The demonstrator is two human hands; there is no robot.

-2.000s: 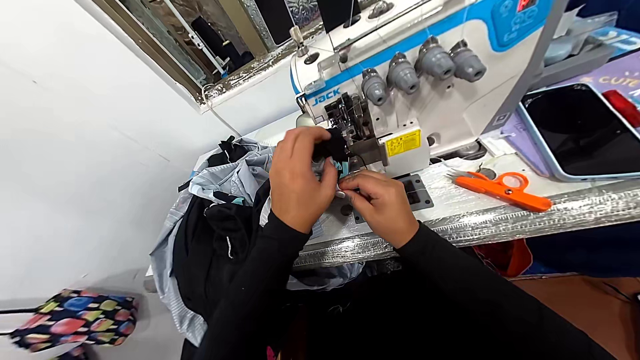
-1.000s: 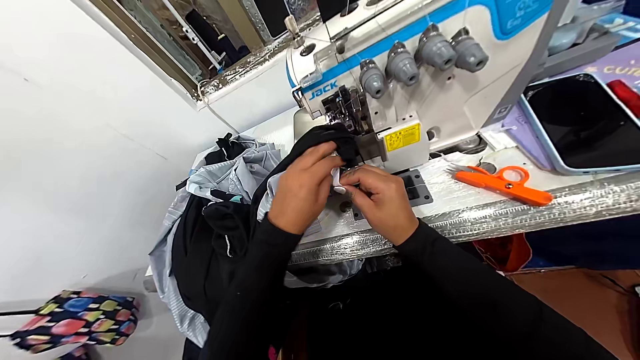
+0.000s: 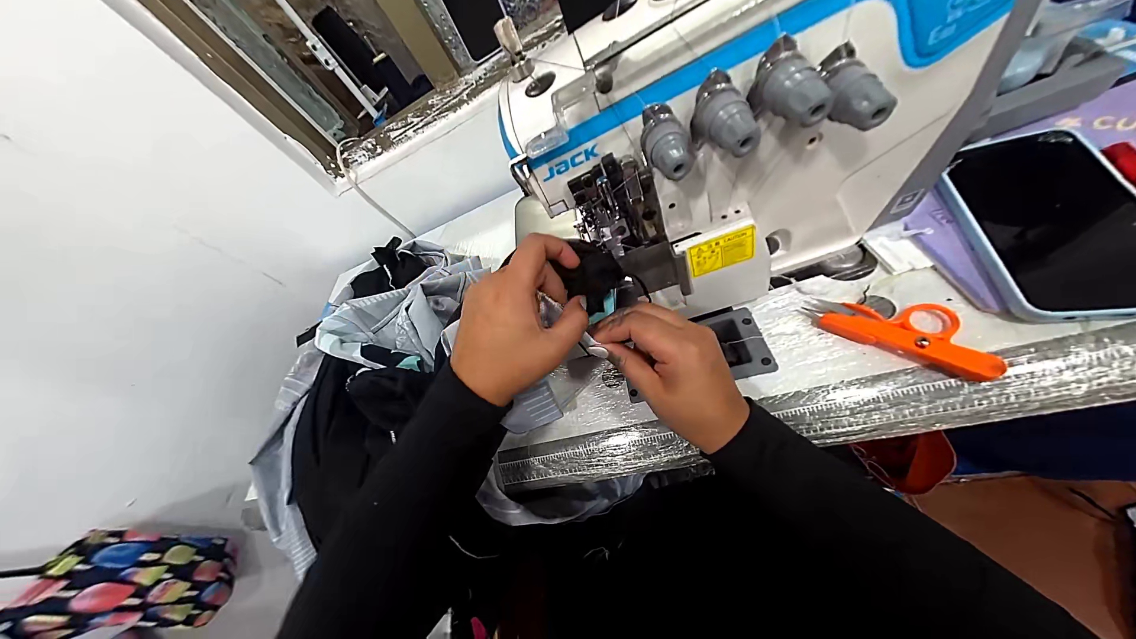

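Just in front of the presser foot area of a Jack overlock sewing machine (image 3: 612, 209), my left hand (image 3: 519, 328) pinches black and grey fabric (image 3: 590, 275) between thumb and fingers. My right hand (image 3: 679, 368) touches it from the right, its thumb and forefinger closed on a small light-coloured edge of the cloth. A bit of turquoise shows between the hands. Left of my left hand lies a heap of light grey and black garments (image 3: 390, 306), hanging over the table edge. The needle is hidden behind the fabric and fingers.
Orange thread snips (image 3: 919, 342) lie on the table right of my right hand. Beyond them is a phone in a light blue case (image 3: 1056, 222). A white wall (image 3: 133, 266) stands at the left. The table's front edge (image 3: 887, 404) is wrapped in silvery tape with a measuring scale.
The black fabric stretched across behind my left hand a second ago is now bunched at its fingers. My left hand's fingers are raised more. My right hand stays close beside it.
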